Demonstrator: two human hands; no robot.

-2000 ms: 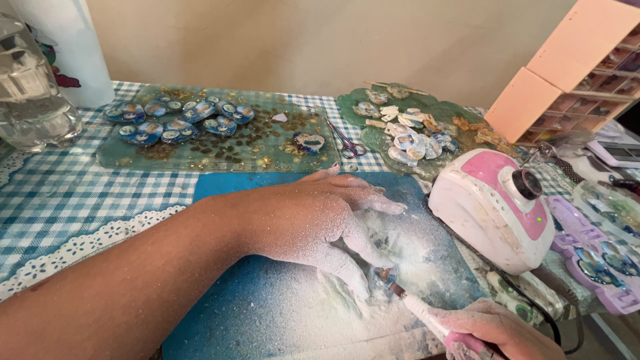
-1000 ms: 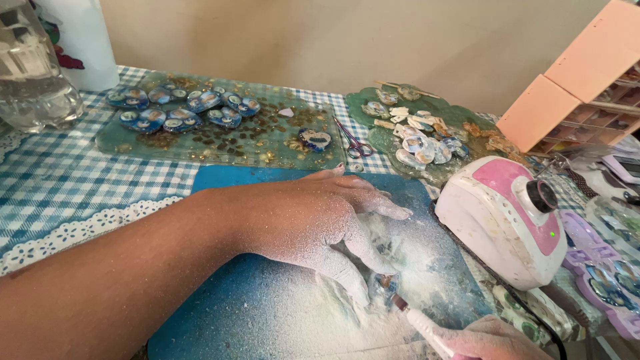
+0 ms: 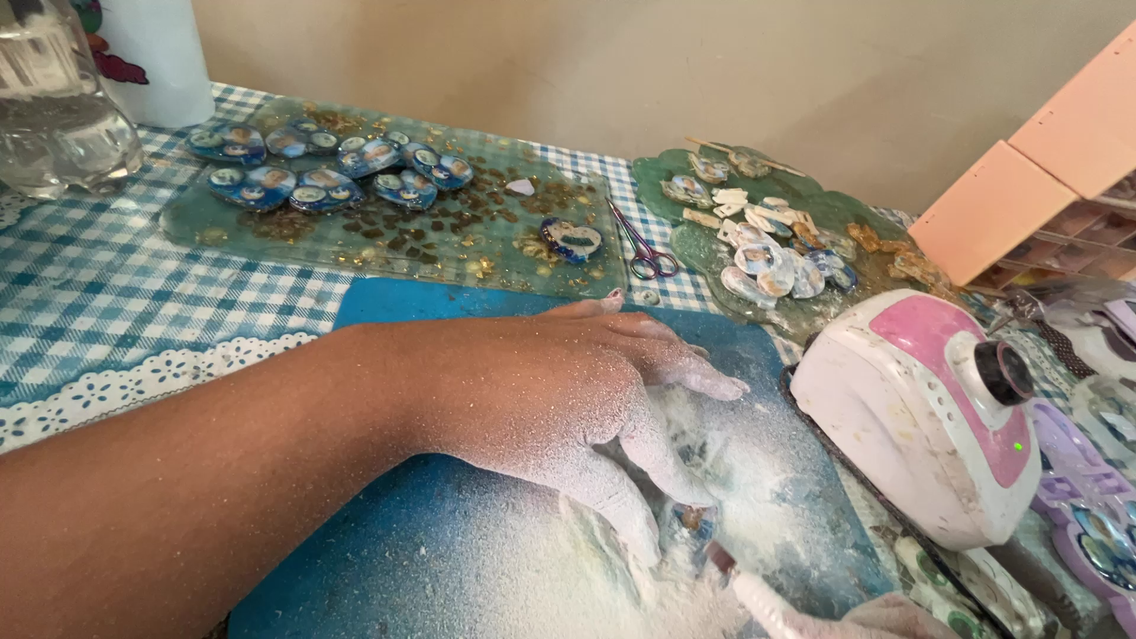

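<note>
My left hand [image 3: 595, 408], coated in white powder, presses with thumb and finger on a small piece with blue and brown colours [image 3: 694, 522] lying on the blue mat [image 3: 399, 532]. At the lower right edge, my right hand [image 3: 896, 617] is partly cut off by the frame and grips a powder-covered rotary tool handpiece [image 3: 768, 603]. Its dark reddish-brown bit [image 3: 721, 557] is close to the small piece; whether they touch cannot be told. White powder [image 3: 550, 577] is spread over the mat around both hands.
Behind the mat lie a green resin tray [image 3: 311, 235] with shiny blue oval pieces [image 3: 253, 186], scissors [image 3: 652, 257], and a green resin board [image 3: 657, 182] with pale pieces [image 3: 763, 262]. A pink-and-white control unit [image 3: 896, 408] with a cable stands right, by peach drawers [image 3: 994, 213]. A clear bottle [image 3: 62, 106] stands left.
My right hand and the handpiece have moved slightly toward the lower right edge, and less of the hand shows. My left hand stays on the small piece.
</note>
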